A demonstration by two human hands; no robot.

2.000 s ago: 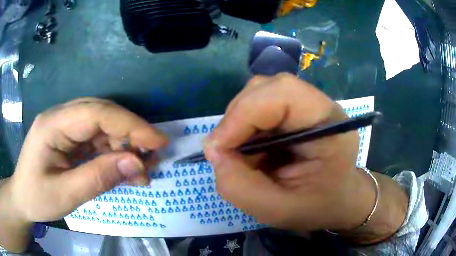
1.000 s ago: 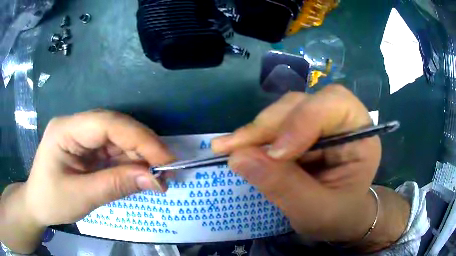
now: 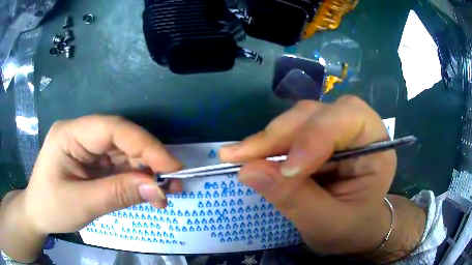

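My left hand (image 3: 90, 171) pinches a tiny dark and silver component (image 3: 162, 181) between thumb and forefinger, mostly hidden by the fingertips. My right hand (image 3: 331, 171) holds silver tweezers (image 3: 207, 170) like a pen, the dark rear pointing right. Their tips touch or nearly touch the component. Whether a blue piece is at the tips cannot be told. The white release sheet (image 3: 196, 248) lies below both hands with rows of small blue die-cut stickers (image 3: 207, 212) and some bare patches.
A ribbed stack of black modules (image 3: 191, 39) stands top centre, a second stack (image 3: 274, 20) with orange flex cables beside it. A single dark module (image 3: 298, 76) lies near clear film (image 3: 341, 52). Loose metal components (image 3: 63, 44) lie upper left, white paper (image 3: 418, 57) right.
The tweezers moved left from over the sheet to the component in my left hand, and their tips are now there. The whole view has shifted slightly.
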